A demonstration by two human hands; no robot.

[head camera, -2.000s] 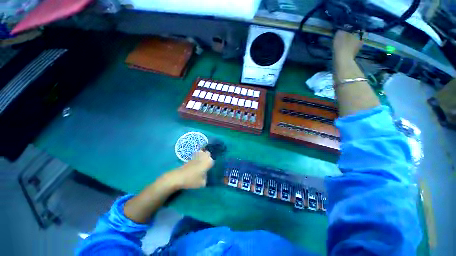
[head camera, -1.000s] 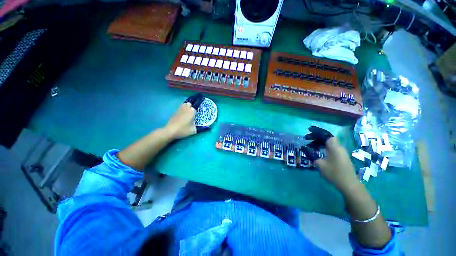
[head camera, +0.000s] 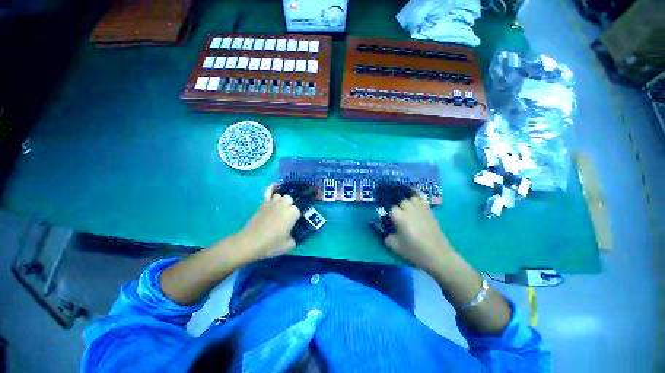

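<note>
The dark jig bar (head camera: 350, 170) lies across the bench in front of me, with small silver-and-black assemblies (head camera: 348, 191) along its near edge. My left hand (head camera: 273, 222), with black coverings on the fingers, is at the jig's left end. It holds a small white-framed black assembly (head camera: 315, 218) just off the near edge. My right hand (head camera: 417, 227), also with black finger coverings, is over the jig's right part. A small part with pale leads (head camera: 381, 212) shows between its fingers. The fingers hide parts of the jig.
A round dish of tiny silver screws (head camera: 246, 146) is left of the jig. Behind are a brown tray of white blocks (head camera: 257, 95) and a brown tray of black parts (head camera: 412, 109). A clear bag (head camera: 539, 109) and loose white blocks (head camera: 503, 178) lie at the right.
My left hand has left the screw dish for the jig's left end and now holds an assembly. My right hand has moved nearer to me and now has a small part. The view has shifted.
</note>
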